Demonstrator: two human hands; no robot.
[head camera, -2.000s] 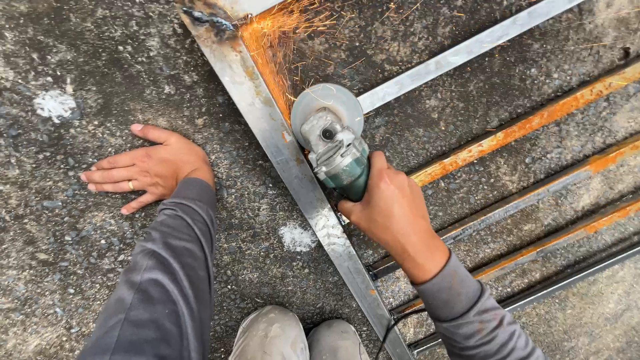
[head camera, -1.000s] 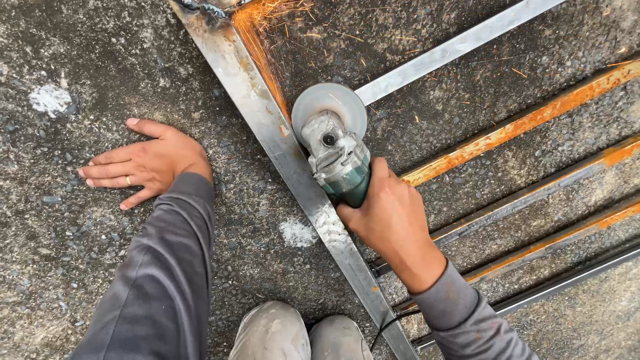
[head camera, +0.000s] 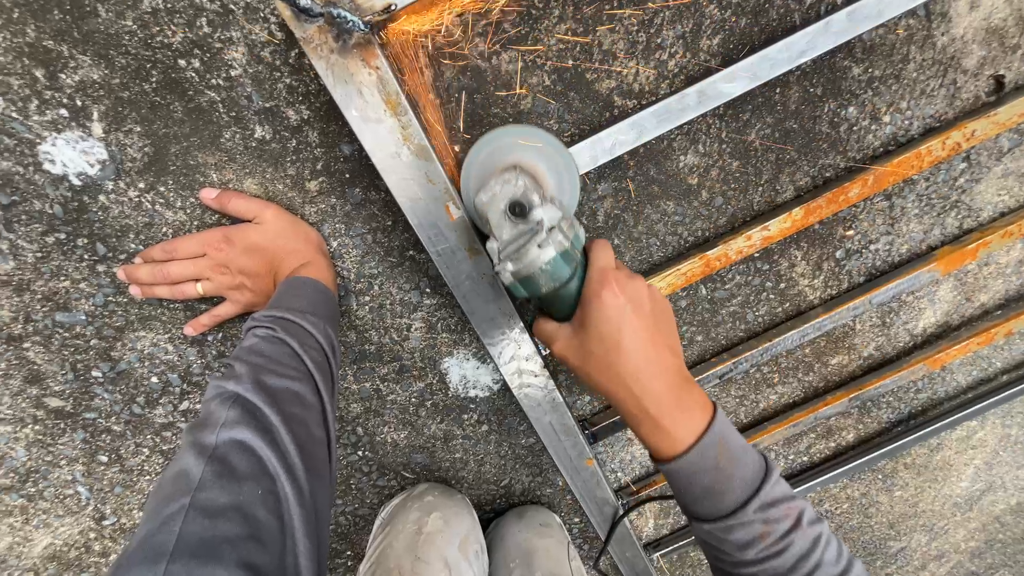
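Note:
My right hand (head camera: 624, 344) is closed around the green body of an angle grinder (head camera: 532, 232). The grinder's blurred disc (head camera: 520, 172) is at the inner edge of a flat grey steel bar (head camera: 448, 232), beside the end of a lighter metal crossbar (head camera: 744, 84). Orange sparks fly up along the bar to its welded corner (head camera: 336, 18). The exact contact under the disc is hidden. On the left, my left hand (head camera: 240, 260) rests palm down on the rough ground with its fingers spread, holding nothing; a ring is on one finger.
Several partly rusty steel bars (head camera: 848, 192) run from the long bar to the right. A black cord (head camera: 620, 520) crosses the frame near the bottom. My knees (head camera: 428, 532) are at the bottom edge. White patches (head camera: 72, 156) mark the concrete ground (head camera: 384, 424).
The spray of sparks is larger than one second ago. Both hands have stayed in nearly the same places, the right one still around the grinder.

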